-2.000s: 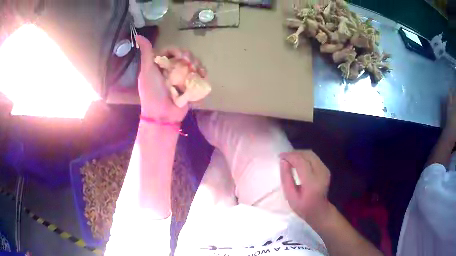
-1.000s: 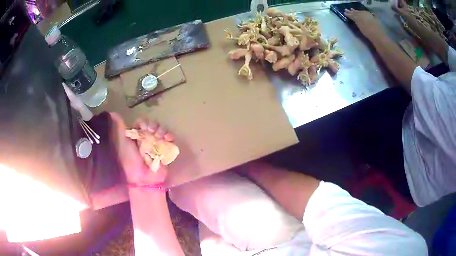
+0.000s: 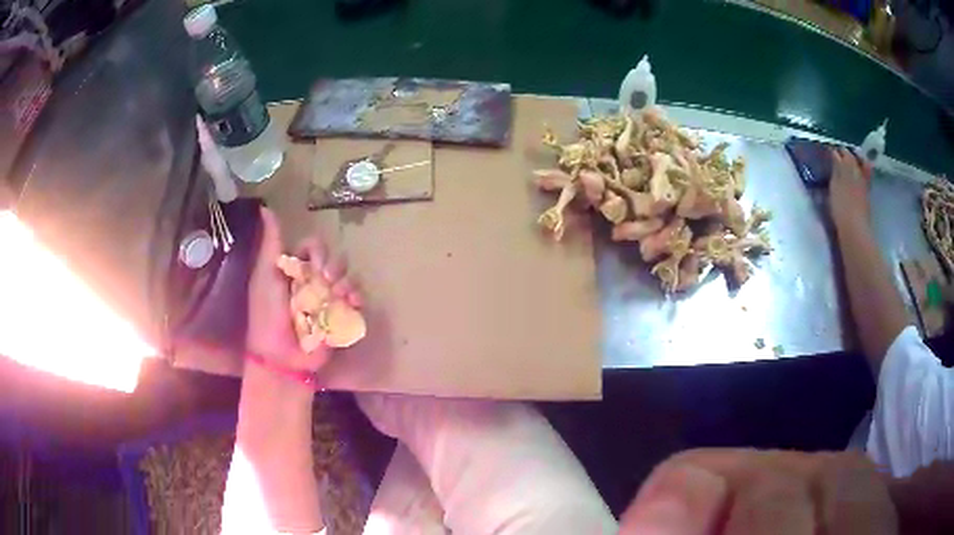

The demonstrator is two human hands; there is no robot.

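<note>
My left hand (image 3: 274, 313) is palm up at the left edge of the cardboard mat (image 3: 492, 303), with a pink string at the wrist. It holds a pale cream moulded part (image 3: 337, 322) with a rounded end and small knobbly limbs. My right hand (image 3: 769, 493) is large and blurred at the bottom right, close to the camera and cut off by the edge. Its fingers look curled; whether it holds anything is hidden. A white cup (image 3: 363, 176) with a thin pale swab (image 3: 403, 167) across it sits on a stained square card (image 3: 326, 188).
A heap of tan branching parts (image 3: 654, 199) lies right of the mat. A water bottle (image 3: 232, 105), swabs and white cap (image 3: 196, 249) stand left, beside a glowing lamp (image 3: 63, 313). A stained plate (image 3: 481, 117) lies behind. Another person's arm (image 3: 873, 272) is right.
My right hand has come up into view at the bottom right, near the camera. My left hand still holds the cream part. The view has turned, and another person's arm has shifted.
</note>
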